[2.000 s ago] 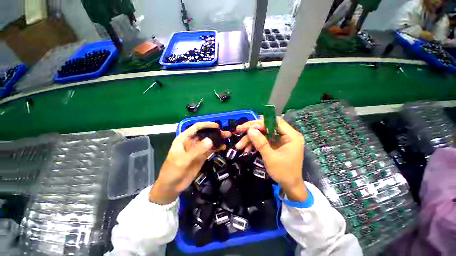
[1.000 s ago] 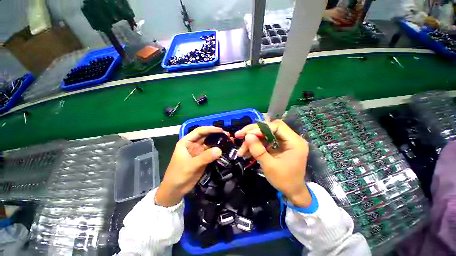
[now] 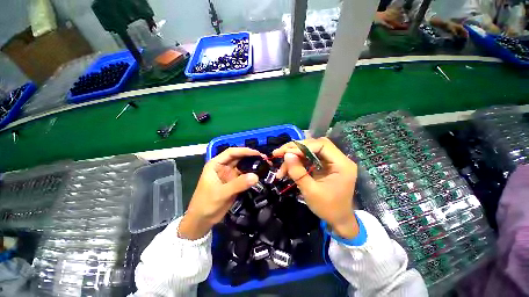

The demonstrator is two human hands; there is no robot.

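Observation:
My left hand (image 3: 216, 188) holds a black housing (image 3: 253, 167) between thumb and fingers, above the blue parts bin (image 3: 272, 284). My right hand (image 3: 325, 183) holds a narrow green circuit board (image 3: 308, 155), tilted, at its fingers. Thin red lead wires (image 3: 275, 157) run between the right fingertips and the housing; a red wire also hangs below the right fingers. The fingertips of both hands are close together. The wires' ends at the housing are too small to make out. Many black housings (image 3: 267, 223), some with silver-white faces, fill the bin below.
A blister tray of green boards (image 3: 406, 191) lies right of the bin. A clear plastic box (image 3: 155, 200) and clear blister trays (image 3: 87, 214) lie left. Beyond is the green conveyor belt (image 3: 243, 104) with small black units (image 3: 201, 117) and a grey post (image 3: 336, 75). A person's pink sleeve (image 3: 516, 226) is at right.
The green board has tipped from upright to slanted in my right hand, and red wires show more clearly. Units on the belt have moved left. My left hand still holds the housing.

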